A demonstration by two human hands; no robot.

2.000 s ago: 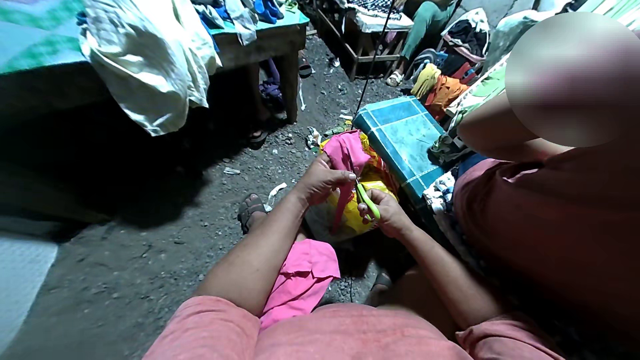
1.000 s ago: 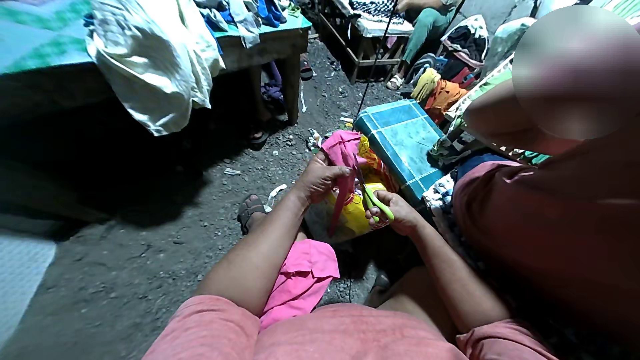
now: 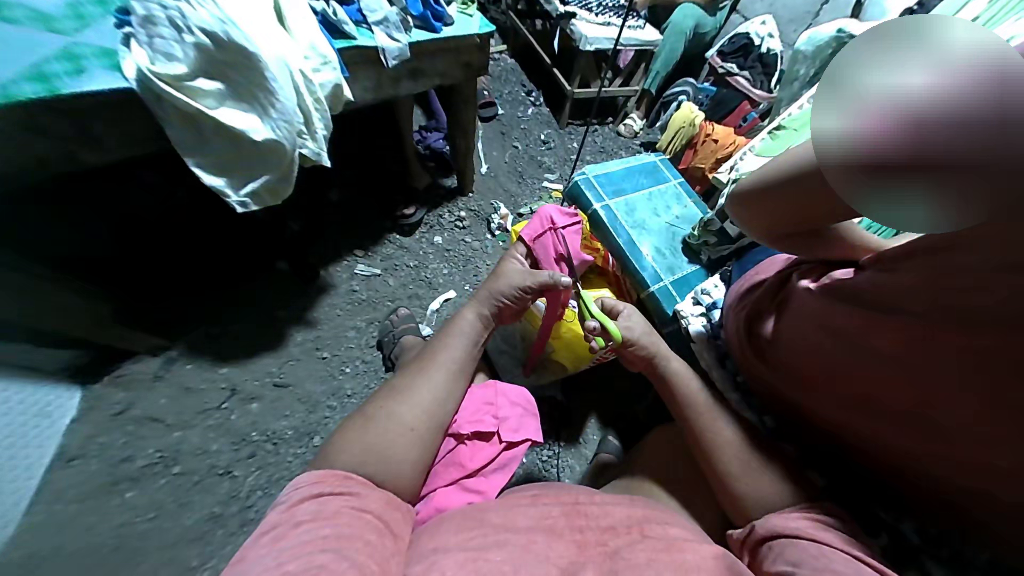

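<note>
My left hand (image 3: 518, 290) grips a piece of pink cloth (image 3: 552, 236), its thumb beside the scissors' blades. A narrow strip of the cloth hangs below that hand. Scissors with lime-green handles (image 3: 598, 317) are in my right hand (image 3: 628, 334), their dark blades pointing up against the pink cloth. Whether the blades are fully together cannot be told. Beneath both hands is a yellow and red plastic bag (image 3: 564, 344). More pink cloth (image 3: 484, 448) lies over my left thigh.
A teal padded bench (image 3: 640, 220) stands just beyond the bag. Close on my right sits a person (image 3: 848, 344). White cloth (image 3: 232, 96) hangs off a table (image 3: 68, 60) at the left. Scraps lie on the gravel ground (image 3: 320, 400). Piled clothes (image 3: 712, 148) and another seated person's leg (image 3: 680, 48) are farther back.
The scissors and my right hand have shifted slightly against the pink cloth; the blades look more apart one second ago. My left hand keeps its hold on the cloth.
</note>
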